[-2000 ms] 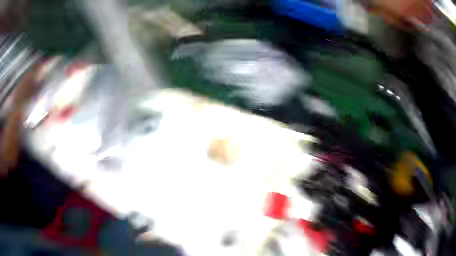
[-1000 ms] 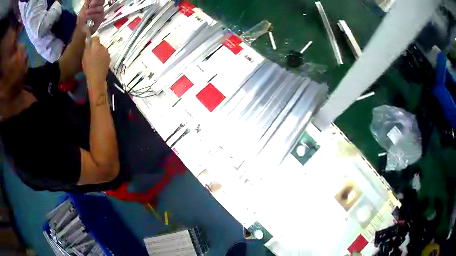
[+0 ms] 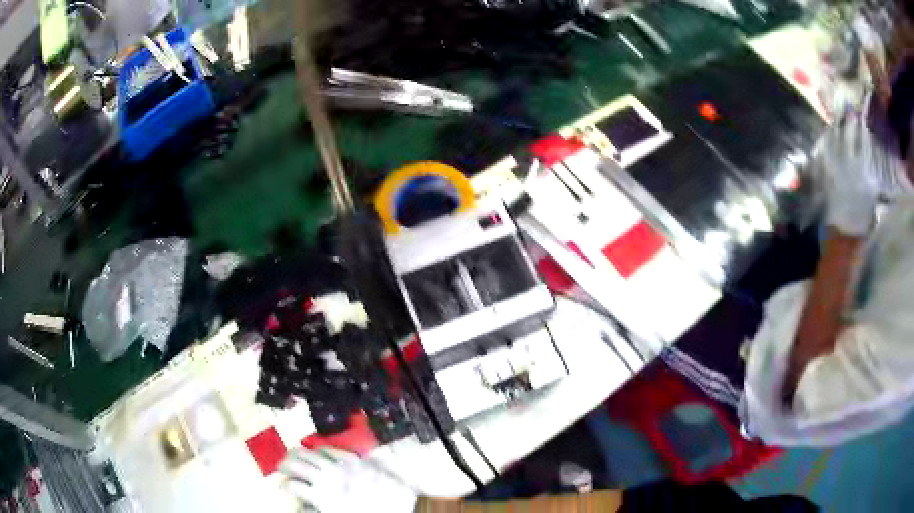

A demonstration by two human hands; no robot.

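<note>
My right hand (image 3: pixel 346 483), in a white glove, is at the bottom edge, partly cut off, with its bare forearm reaching in from the right. It lies just below the heap of black plastic fittings (image 3: pixel 316 371); blur and glare hide whether its fingers hold anything. A silver-white screw feeder (image 3: pixel 491 336) stands right of the heap. A thick black cord (image 3: pixel 431 406) hangs between the heap and the feeder. My left hand is not in view.
A yellow tape roll (image 3: pixel 469 195) is behind the feeder. A crumpled clear bag (image 3: pixel 135 296) lies on green at left; a blue crate (image 3: pixel 135 135) is at upper left. Metal strips (image 3: pixel 65 476) are at lower left. Another person's gloved hand (image 3: pixel 850 180) is at right, above a red stool (image 3: pixel 737 456).
The view has swung right along the bench. The feeder, tape roll and my right hand now show; the seated person at left and most of the fanned strips have left the picture.
</note>
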